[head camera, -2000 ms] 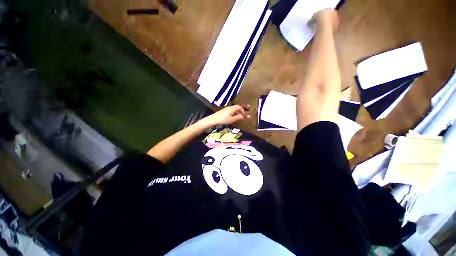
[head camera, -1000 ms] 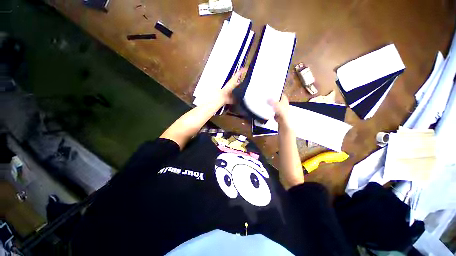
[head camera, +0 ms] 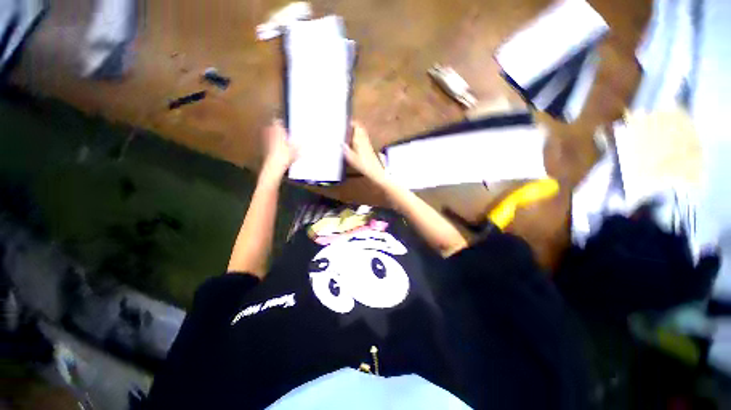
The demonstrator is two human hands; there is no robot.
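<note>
A long bundle of white cut pieces over dark layers (head camera: pixel 317 100) lies upright in view in front of me. My left hand (head camera: pixel 279 150) holds its left edge near the lower end. My right hand (head camera: pixel 361 154) is at its right edge, fingers against the side. The picture is blurred, and the fingertips are partly hidden. Another white and dark bundle (head camera: pixel 469 154) lies crosswise just right of my right hand. A fanned bundle (head camera: pixel 555 46) lies at the upper right.
A yellow-handled cutter (head camera: pixel 523 202) lies near the table's front edge. A small block-like holder (head camera: pixel 453 86) and another pale one (head camera: pixel 282 22) lie farther back. Dark scraps (head camera: pixel 188 100) are at left. Loose white pieces (head camera: pixel 593 180) and black cloth (head camera: pixel 637 260) are at right.
Both hands have brought the curved bundle leftward to where the long bundle lay, and now hold one stack between them. The view has shifted, so the other table things sit elsewhere in the picture.
</note>
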